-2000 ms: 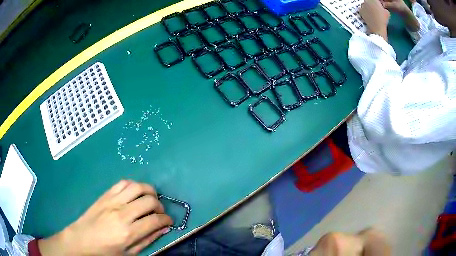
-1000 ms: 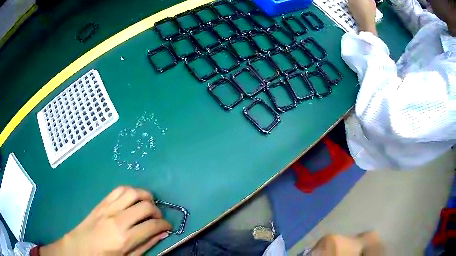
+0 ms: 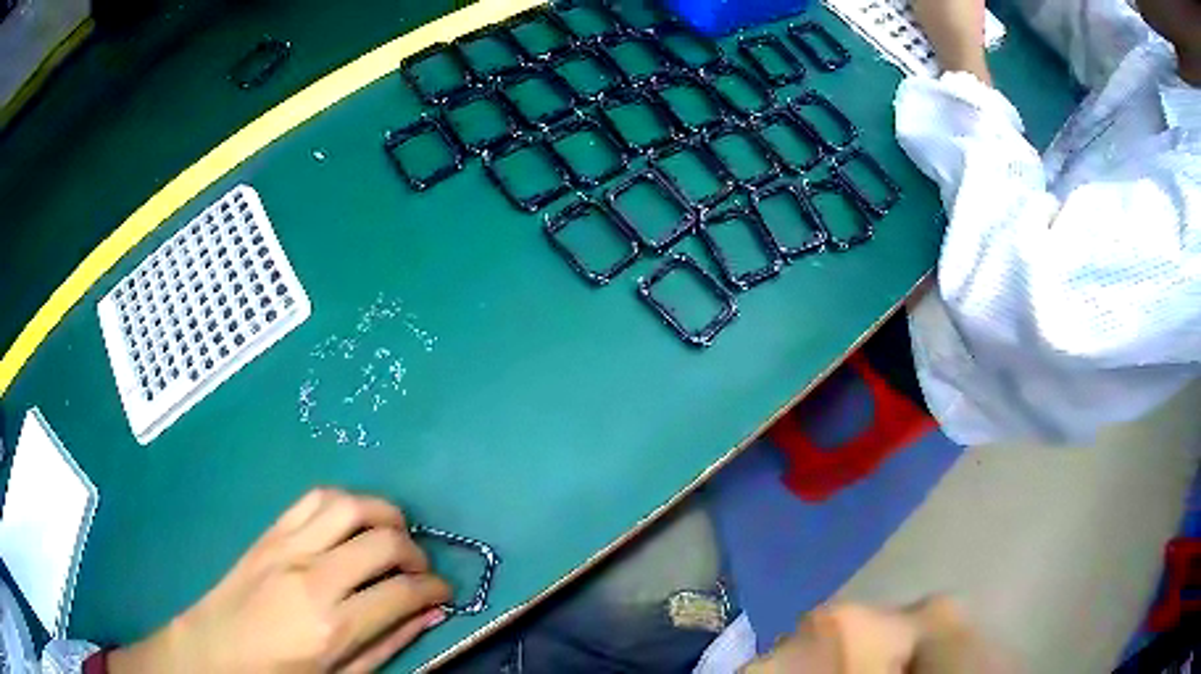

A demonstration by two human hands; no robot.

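Observation:
My left hand [image 3: 310,586] rests on the green bench at its near edge, with its fingers on a black watch case frame [image 3: 487,569]. Part of this frame is hidden under the fingers. My right hand [image 3: 863,643] is blurred and cut off at the bottom edge, over the floor and beside my knee; whether it holds anything cannot be made out. Tiny loose clear-whitish parts [image 3: 382,375] lie scattered on the bench beyond my left hand. A white parts tray [image 3: 293,319] with a grid of small dark parts lies to their left.
Rows of black frames [image 3: 689,300] lie at centre right. A blue bin [image 3: 738,13] stands beyond them. A plain white tray [image 3: 46,520] is at the left. A yellow edge [image 3: 198,191] borders a moving belt bearing one frame [image 3: 260,63]. A neighbour's sleeve [image 3: 1040,263] is at right.
The view has shifted slightly. The frame on the belt has moved to the right. My left hand stays on its frame; my right hand remains low and blurred.

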